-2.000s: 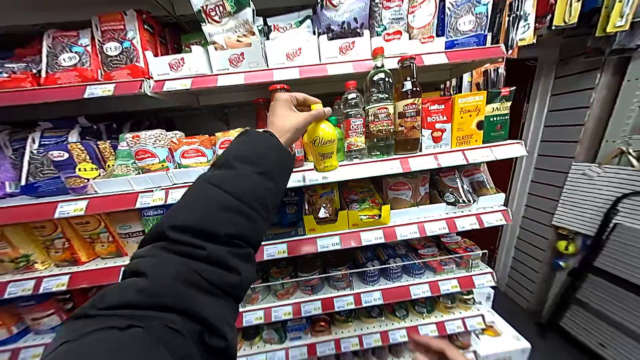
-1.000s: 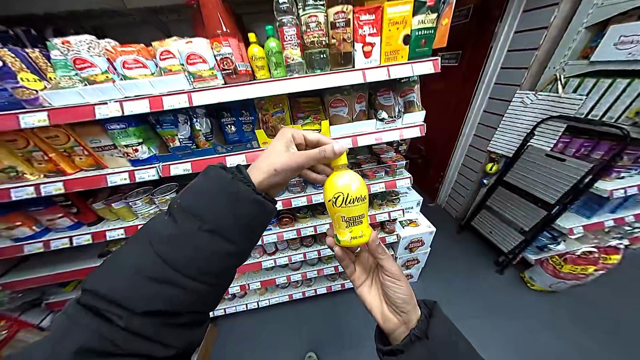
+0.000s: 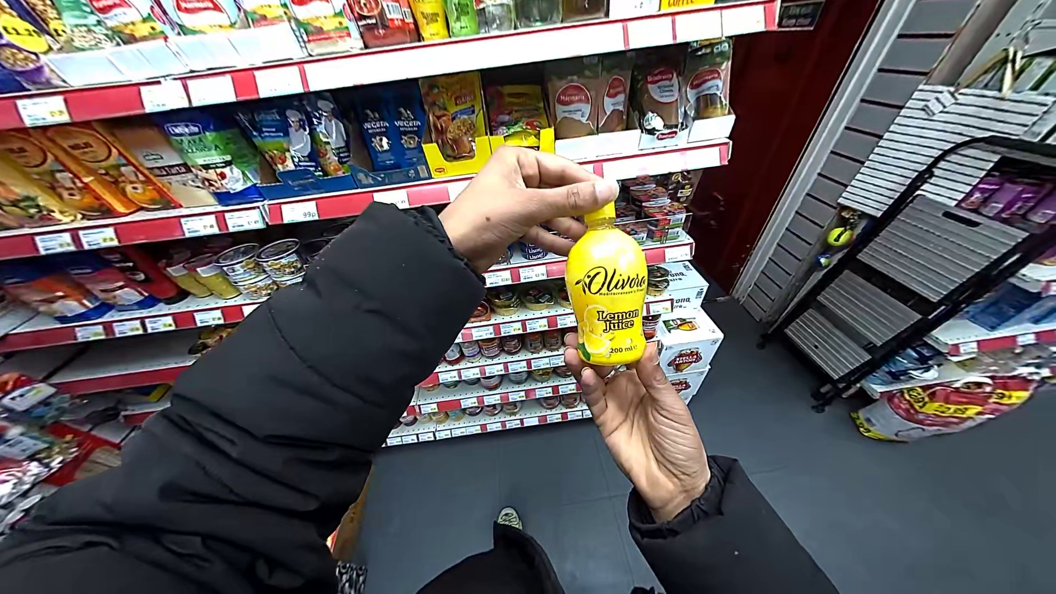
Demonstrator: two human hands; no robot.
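A yellow plastic bottle of Olivora lemon juice [image 3: 610, 289] is upright between my two hands, its printed front facing me. My left hand [image 3: 536, 202] comes in from the left and pinches the yellow cap from above with thumb and fingers. Beneath the bottle, the fingertips of my right hand [image 3: 648, 425] grip its base, with the palm turned up. Behind the bottle stand grocery shelves [image 3: 495, 186] with packets, seasoning bags and jars. Another yellow bottle [image 3: 430, 18] stands on the upper shelf, partly cut off by the view.
Stacked cartons [image 3: 691, 342] stand at the shelf end. To the right a black folding step ladder [image 3: 874, 301] leans near a slatted wall. A large printed bag [image 3: 949, 406] lies low at the right. Grey floor [image 3: 784, 495] and the tip of a shoe [image 3: 509, 517] show below.
The yellow bottle was at the upper shelf in my left hand; it is now in front of me, with my right hand at its base. The view has tilted down and turned right.
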